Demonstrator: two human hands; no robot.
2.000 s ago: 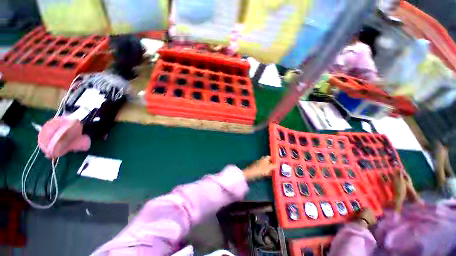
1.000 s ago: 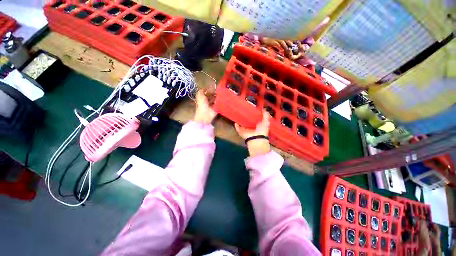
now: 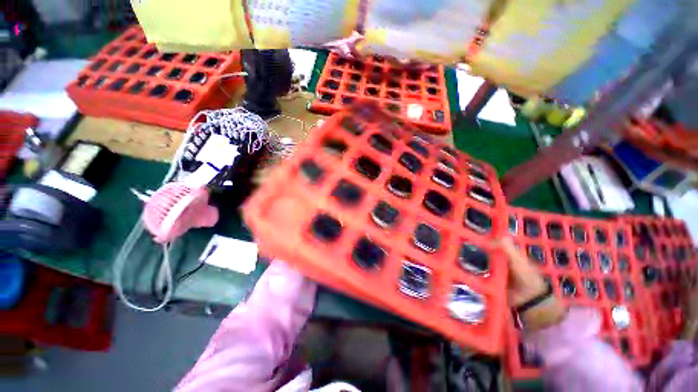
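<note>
A red-orange tray (image 3: pixel 306 260) of dark smartwatches is lifted and tilted in front of me, slightly blurred. One front-left pocket is empty. My right hand (image 3: pixel 528 287), with a black wristband, grips its right edge. My left sleeve (image 3: pixel 256 325) runs under its left end; the tray mostly hides my left hand, which supports that side. Watches (image 3: pixel 467 304) in the near right corner look bright.
Trays with watches (image 3: pixel 126 107) stand back left; another tray (image 3: pixel 325 107) lies behind the held one. More trays (image 3: pixel 562 230) lie right, beside another person's sleeve (image 3: pixel 677 367). A pink fan (image 3: pixel 176 208), cables (image 3: pixel 249 126) and paper (image 3: pixel 233 254) are left. Paper sheets hang above.
My hands were at the back tray stack; now a tray is raised towards me and to the right, between them. A tray with watches remains behind it. The view has shifted.
</note>
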